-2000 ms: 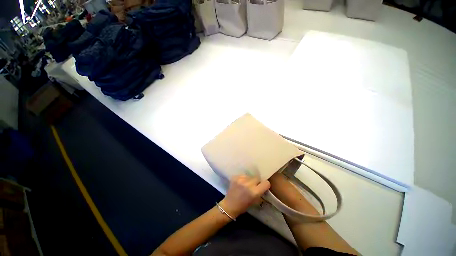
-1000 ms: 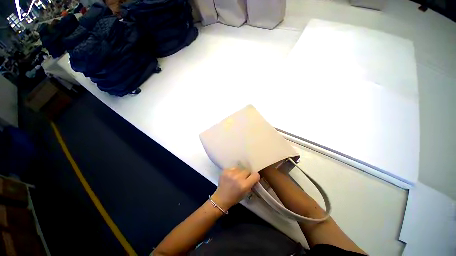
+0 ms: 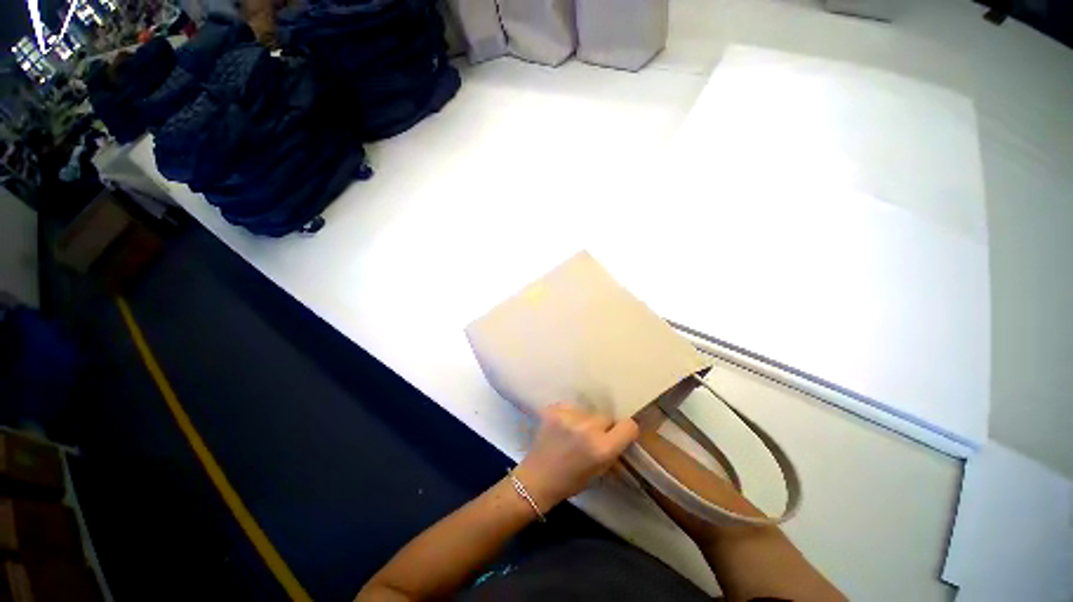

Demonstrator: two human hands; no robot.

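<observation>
A beige tote bag point(image 3: 582, 335) lies tilted on the white table near its front edge, its opening towards me at the lower right. My left hand point(image 3: 577, 449) grips the bag's rim at the opening. My right forearm point(image 3: 694, 494) reaches into the opening; the hand itself is hidden inside the bag. The thin beige handles point(image 3: 771, 453) loop out over my right forearm.
A large stack of white tissue sheets point(image 3: 859, 247) lies right of the bag. White board inserts point(image 3: 1018, 529) are at the lower right. Navy bags point(image 3: 253, 129) are heaped at the left; beige totes point(image 3: 620, 29) stand at the far edge. Dark floor lies left of the white table point(image 3: 406, 223).
Since a second ago the bag's opening and my left hand have shifted slightly right. My right forearm is still inside the bag, and a little more of the opening shows.
</observation>
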